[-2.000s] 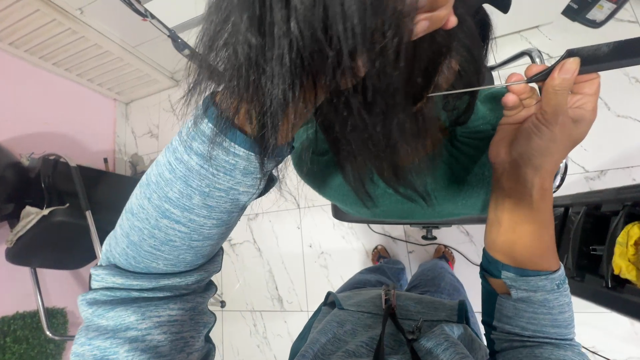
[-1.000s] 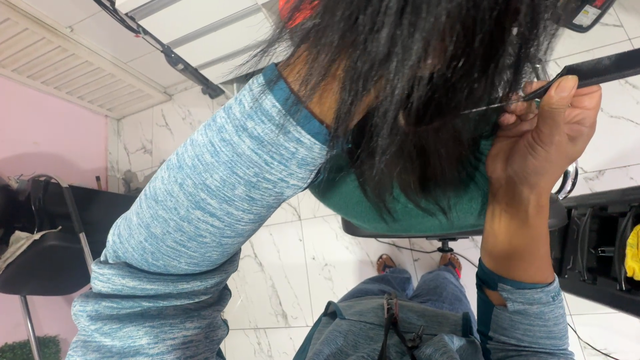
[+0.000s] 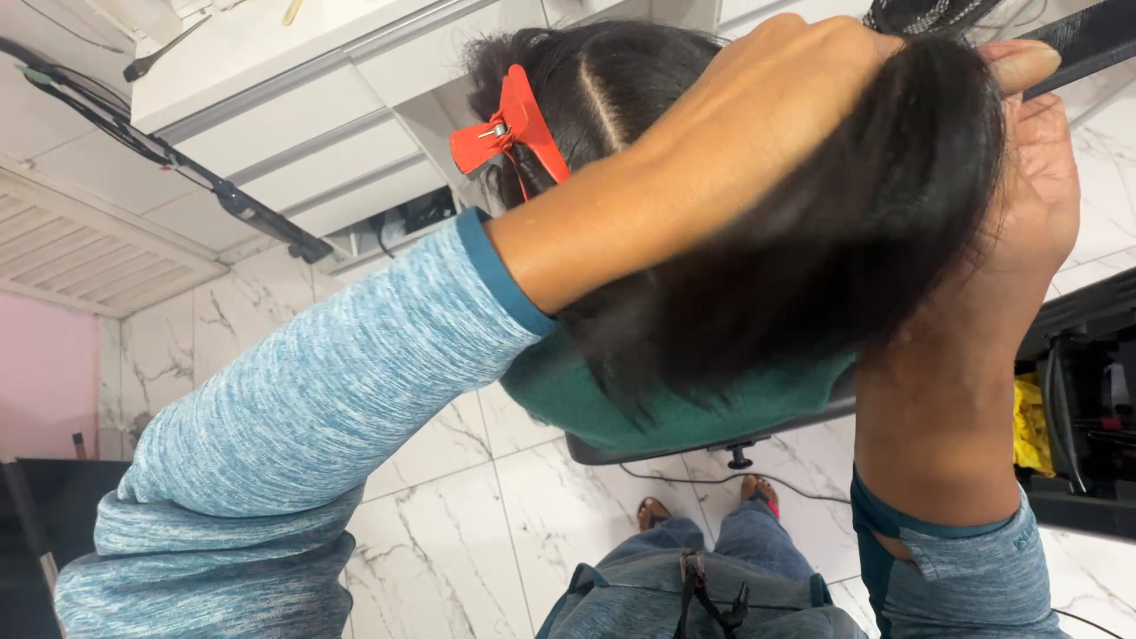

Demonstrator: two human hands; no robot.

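Observation:
A seated person's dark hair (image 3: pixel 799 240) hangs over a green garment (image 3: pixel 692 408). On the head, left of a straight parting, a red sectioning clip (image 3: pixel 524 129) grips some hair. My left hand (image 3: pixel 799 53) reaches across the top of the head at the upper right, its fingertips hidden behind the lifted hair, so its grip cannot be seen. Beside it, my right hand (image 3: pixel 1038 151) is raised with the thumb over the handle of a black comb (image 3: pixel 1087 44). The comb's thin metal tail, seen earlier, is hidden by the hair.
White drawers (image 3: pixel 293 133) stand beyond the head, with a brush (image 3: pixel 169 49) on top. A black trolley (image 3: pixel 1092 390) holding a yellow item (image 3: pixel 1031 426) is at the right. The chair back (image 3: pixel 621 448) is below the hair. A cable (image 3: pixel 701 480) crosses the tiled floor near my feet.
My left hand has come over the head toward my right hand, and the hair is swept to the right. The view has shifted, showing the parting, the whole red clip and more drawers.

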